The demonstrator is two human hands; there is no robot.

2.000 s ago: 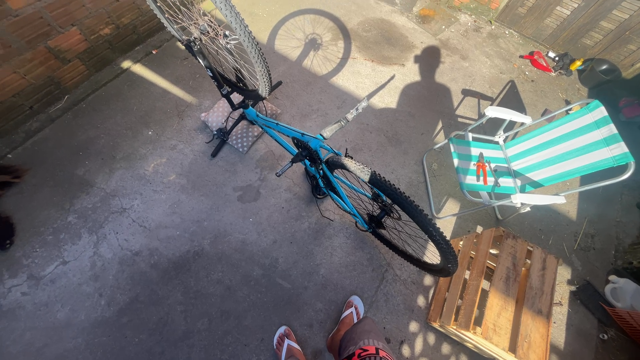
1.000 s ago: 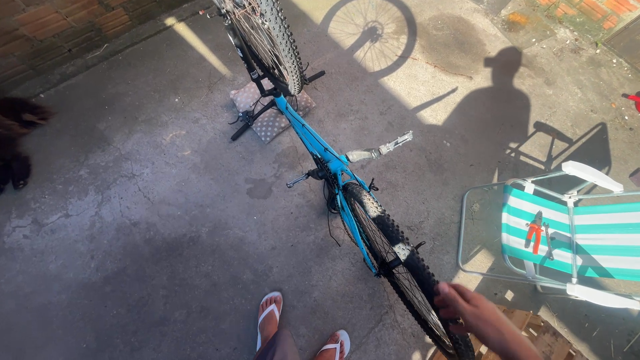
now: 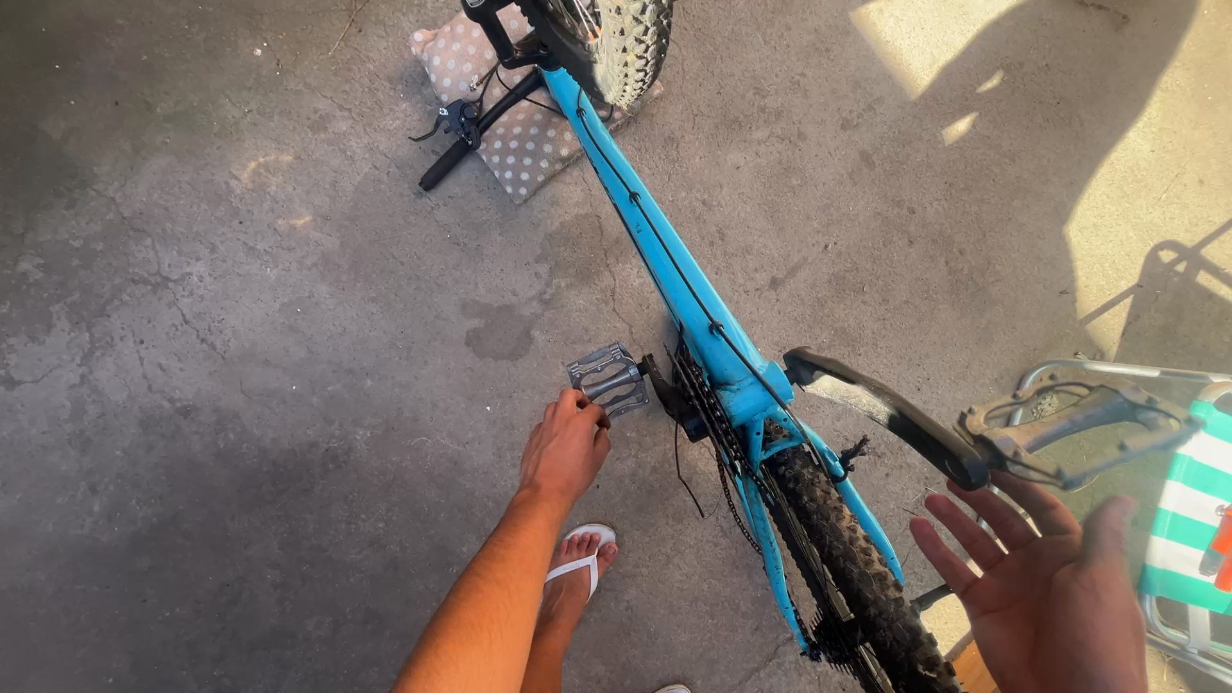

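A blue bicycle frame [image 3: 654, 226] stands upside down in the middle of the view. My left hand [image 3: 568, 443] is at the left pedal [image 3: 611, 377], its fingers bent against the pedal's near edge; whether they grip it is unclear. My right hand [image 3: 1049, 577], palm up with fingers spread, is just below the right pedal [image 3: 1078, 428] and the end of its crank arm [image 3: 885, 409]. The chain [image 3: 707, 395] runs on the frame's left side to the rear sprockets. The muddy rear tyre [image 3: 847, 549] lies between my hands; the front tyre [image 3: 630, 48] is cut off above.
A polka-dot cushion [image 3: 525, 154] lies under the handlebar, whose grip [image 3: 446, 166] rests near its edge. At the right is a green-and-white striped folding chair [image 3: 1189, 500] with a red-handled tool [image 3: 1220, 558] on it. My foot in a white flip-flop [image 3: 584, 563] is below the left pedal.
My right hand has left the rear tyre and is now beside the right pedal. My left hand has come into view at the left pedal. The view is now closer to the bicycle's middle.
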